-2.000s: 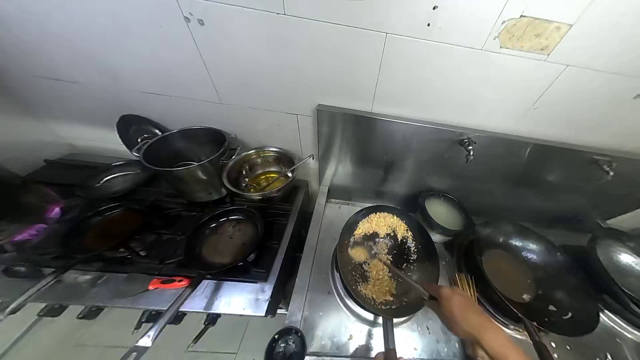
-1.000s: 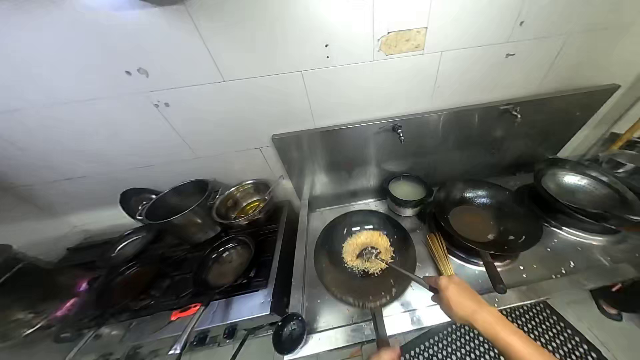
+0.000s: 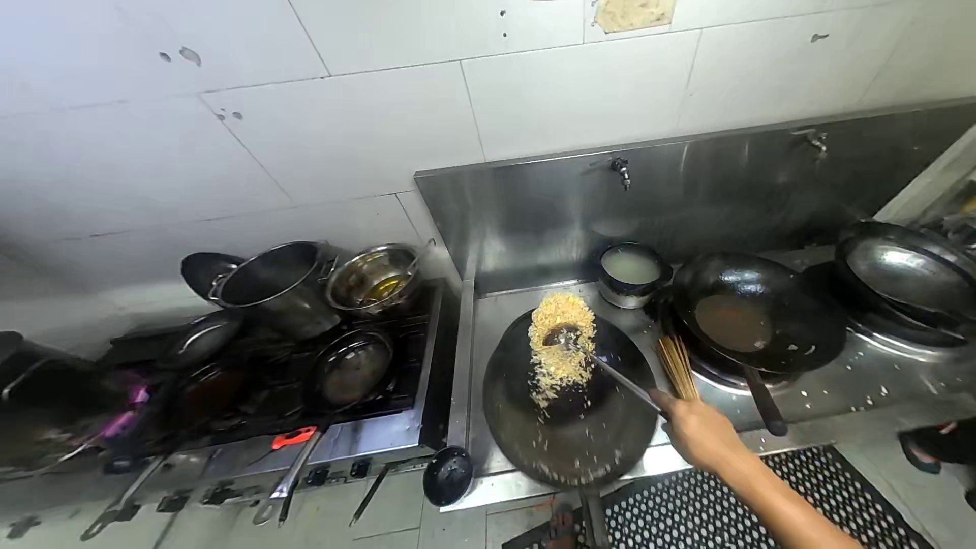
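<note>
My right hand [image 3: 698, 431] grips the handle of a metal ladle [image 3: 621, 379], whose bowl is in the fried rice [image 3: 564, 320]. The rice is bunched at the far side of a black wok [image 3: 518, 427], some grains scattered or in the air. At the bottom edge, my left hand [image 3: 563, 526], blurred, is at the wok's handle [image 3: 593, 518]; its fingers appear wrapped round it. A bamboo wok brush [image 3: 677, 366] lies just beyond my right hand.
Right of the wok stand a pot of cloudy liquid [image 3: 631, 267] and a second wok [image 3: 808, 328] with brownish liquid. Stacked woks [image 3: 907, 267] are farther right. Left are a stockpot [image 3: 271, 278], a bowl of oil [image 3: 381, 286] and frying pans [image 3: 354, 370]. An empty black ladle [image 3: 448, 476] projects at the front edge.
The rice, spread in a ring two seconds ago and gathered mid-wok one second ago, is now at the wok's far side. The view has swung.
</note>
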